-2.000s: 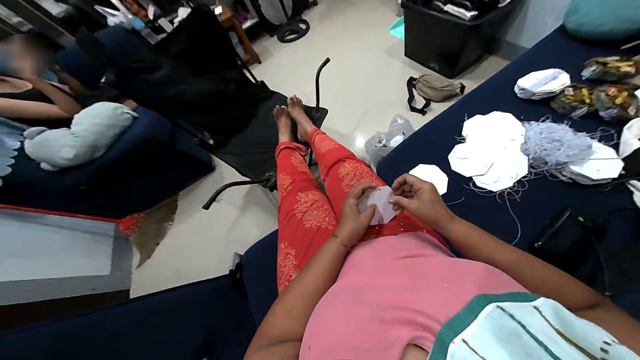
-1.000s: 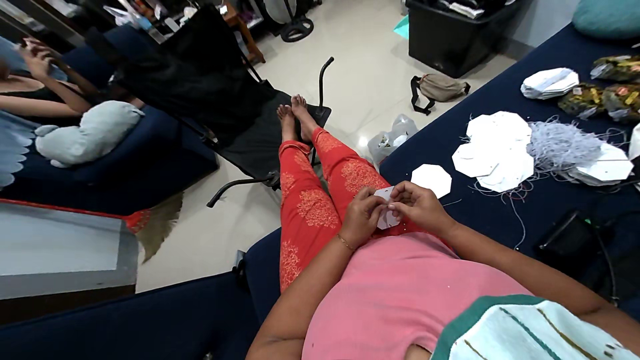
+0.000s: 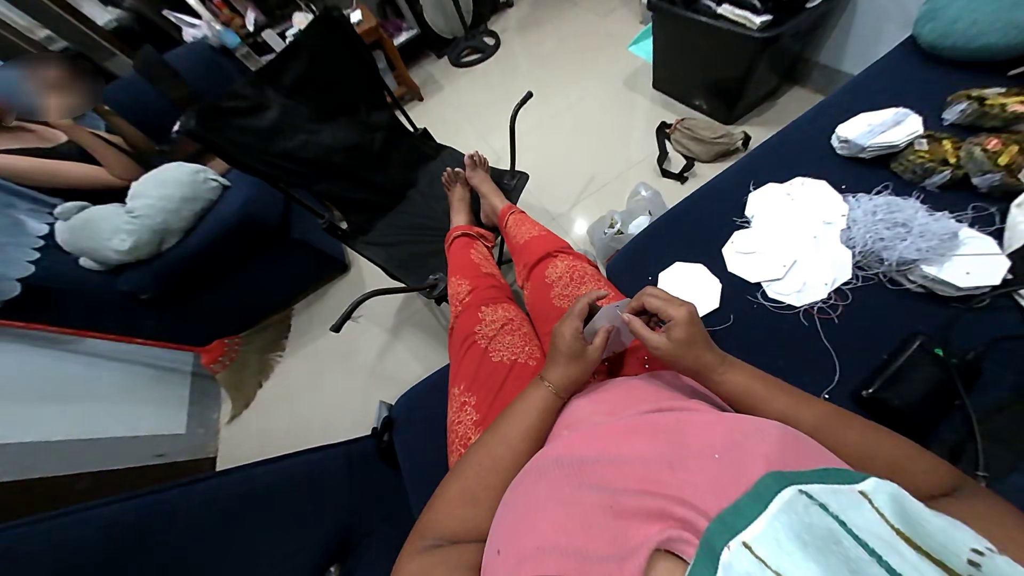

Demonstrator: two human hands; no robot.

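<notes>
Over my lap, my left hand point(image 3: 578, 344) holds a small pale, thin card point(image 3: 611, 326) between thumb and fingers. At the card's right edge my right hand point(image 3: 668, 324) has thumb and forefinger pinched together; whether they grip the card or something fine is too small to tell. Just beyond my right hand, a white octagonal card point(image 3: 690, 287) lies on the dark blue sofa seat. Farther right is an overlapping pile of white octagonal cards point(image 3: 792, 236), touching a tangled heap of pale grey string point(image 3: 900, 228). More white cards point(image 3: 972, 260) lie partly beneath the string.
A folding chair with black fabric point(image 3: 384, 192) stands ahead under my feet. A black bin point(image 3: 712, 64), a beige waist bag point(image 3: 708, 139) and a plastic bag point(image 3: 628, 220) are on the floor. Packets point(image 3: 992, 160) and a black device point(image 3: 900, 376) lie on the sofa. Another person reclines at left.
My hands have shifted around the small card: one second ago the fingers of both were close together over it, and now more of it shows between them. The other person's raised hands have lowered toward the head.
</notes>
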